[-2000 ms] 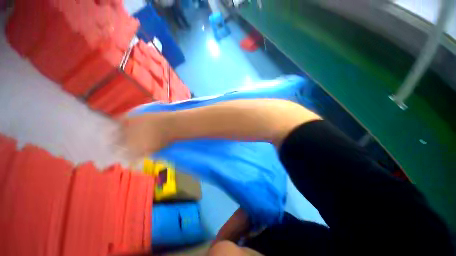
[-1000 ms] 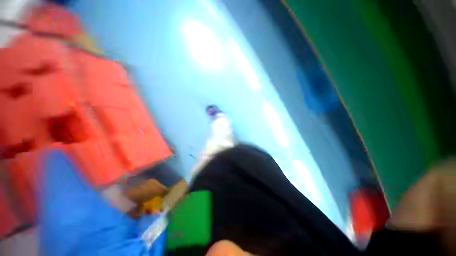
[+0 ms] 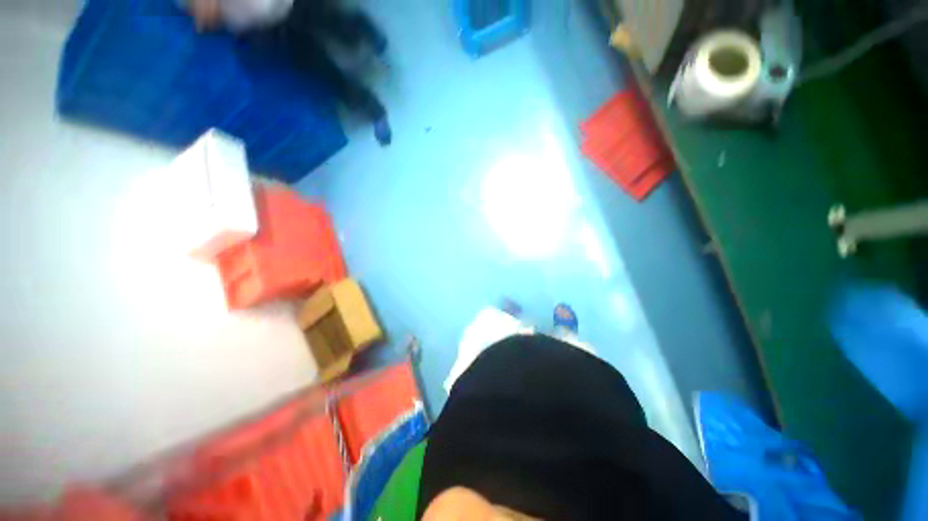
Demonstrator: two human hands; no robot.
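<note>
The blue work jacket (image 3: 763, 458) shows at the lower right, crumpled beside my body. More blurred bright blue cloth (image 3: 890, 336) crosses the right edge. At the bottom centre is my black clothing, with a small patch of skin at the very bottom edge; I cannot tell what that patch is. A green surface with a blue rim shows just left of my body; what it belongs to is unclear. No hand of mine can be made out; both are out of the picture or hidden by cloth.
A green bench shelf (image 3: 748, 265) with a white roll (image 3: 729, 63) runs along the right. Red crates (image 3: 629, 142) lie beside it. On the left are blue crates (image 3: 153, 76), a white box (image 3: 219, 193) on red crates, and an open carton (image 3: 341, 326). A person stands top left; a blue stool (image 3: 490, 22) is ahead.
The view has swung. The blue cloth that was spread in front of me, then at the lower left, now shows at the right. The bare forearm and hand seen earlier are gone from view.
</note>
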